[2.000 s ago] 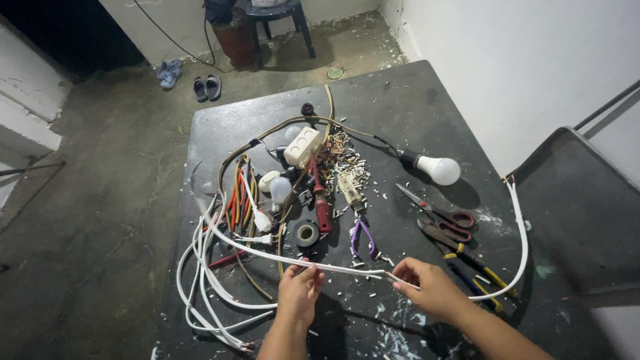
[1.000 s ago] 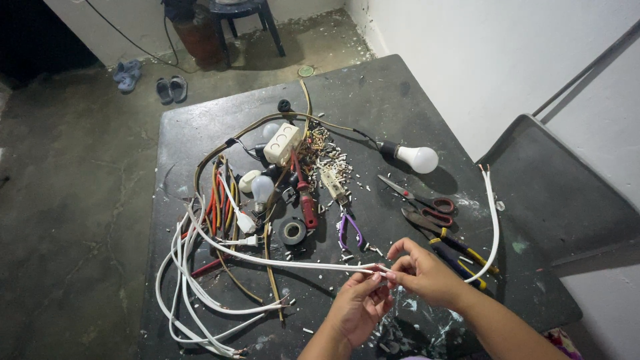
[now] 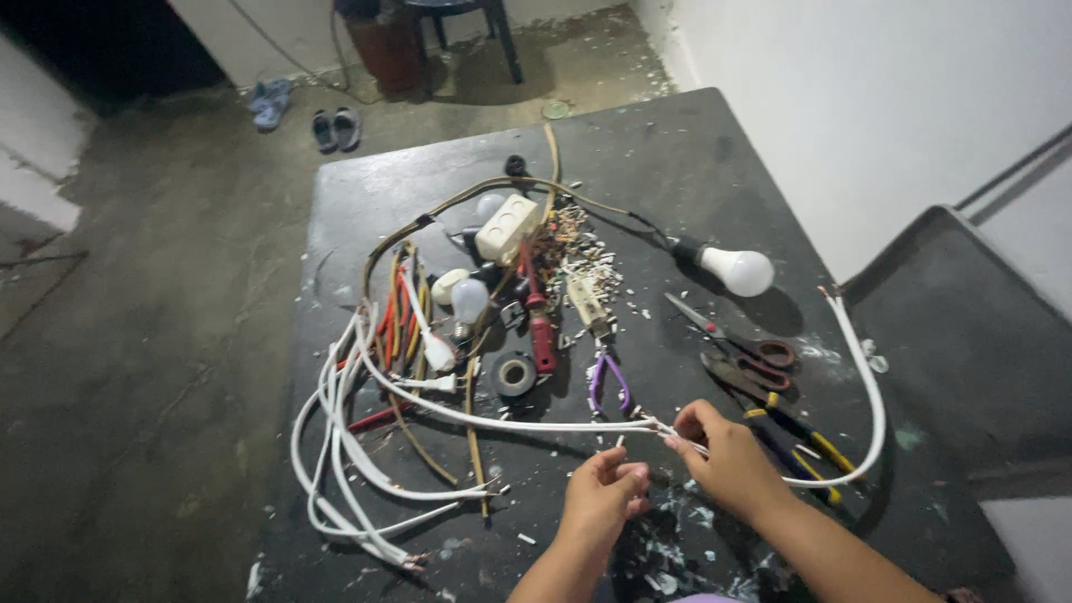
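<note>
My right hand (image 3: 724, 456) pinches a white two-core cable (image 3: 536, 426) beside a spot where bare copper shows between two lengths. Just below the cable, my left hand (image 3: 605, 494) has its fingers slightly curled and apart, holding nothing. From the join, one length runs left into a loose white coil (image 3: 335, 452); the other curves right and up to split, stripped ends. Pliers with yellow and dark handles (image 3: 804, 435) and scissors (image 3: 737, 339) lie above my right hand. Purple-handled tweezers or a small tool (image 3: 609, 385) lies above the join.
Black electrical tape (image 3: 513, 374), a red screwdriver (image 3: 540, 327), a white socket block (image 3: 507, 229) and a bulb in a holder (image 3: 737, 270) lie farther back. Insulation scraps (image 3: 595, 260) cover the middle. A dark chair (image 3: 946, 335) stands at the table's right side.
My left hand has let go of the cable and moved down and away from the join. My right hand still holds the cable.
</note>
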